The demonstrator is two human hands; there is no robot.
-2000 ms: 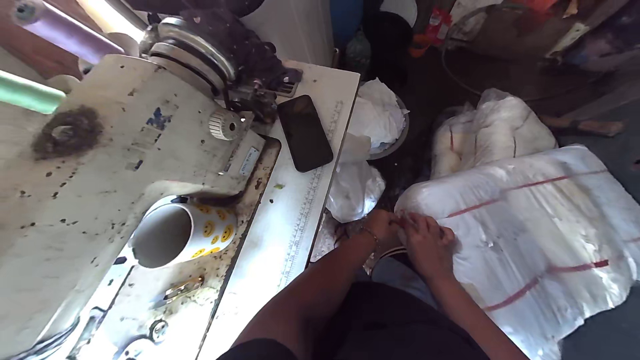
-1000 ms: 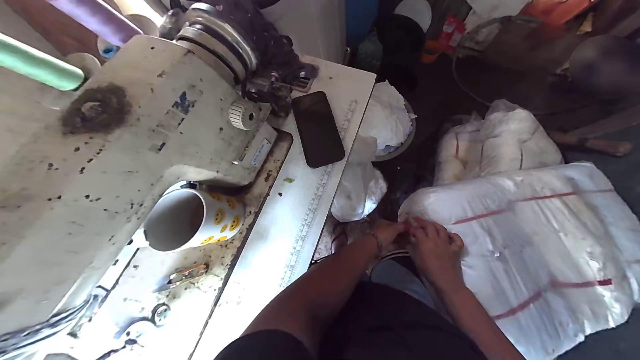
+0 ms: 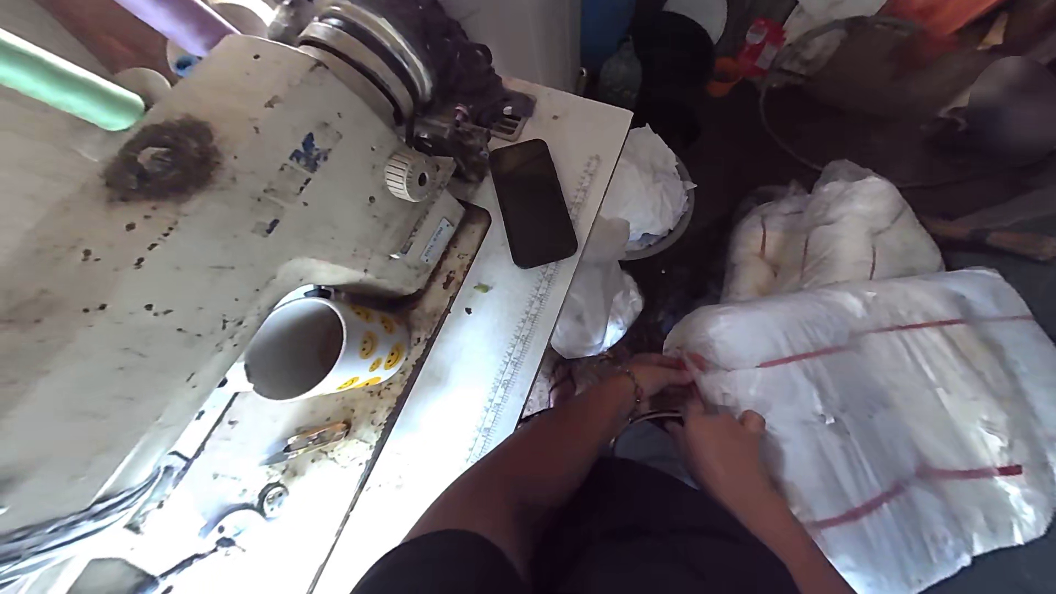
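At the near left corner of a large plastic-wrapped bundle (image 3: pixel 833 412), tied with red strapping, are both of my hands. My left hand (image 3: pixel 656 379), with a bracelet at the wrist, has its fingers at the end of the red strap (image 3: pixel 804 356). Close beside it, my right hand (image 3: pixel 722 445) lies against the bundle's edge with its fingers bent. The fingertips are partly hidden, so the exact grip of each hand cannot be made out. A second wrapped bundle (image 3: pixel 850 231) lies behind the large one.
On the left stands an industrial sewing machine (image 3: pixel 247 181). A smiley-patterned mug (image 3: pixel 371 351), small scissors-like snips (image 3: pixel 313 440) and a smartphone (image 3: pixel 532 202) rest on its table (image 3: pixel 445 388). Beyond the table edge are a basin (image 3: pixel 685 223) of white material and a plastic bag (image 3: pixel 598 309).
The view has shifted somewhat. Both hands stay at the same corner of the bundle, with the right hand now slightly lower and farther from the strap's end than before.
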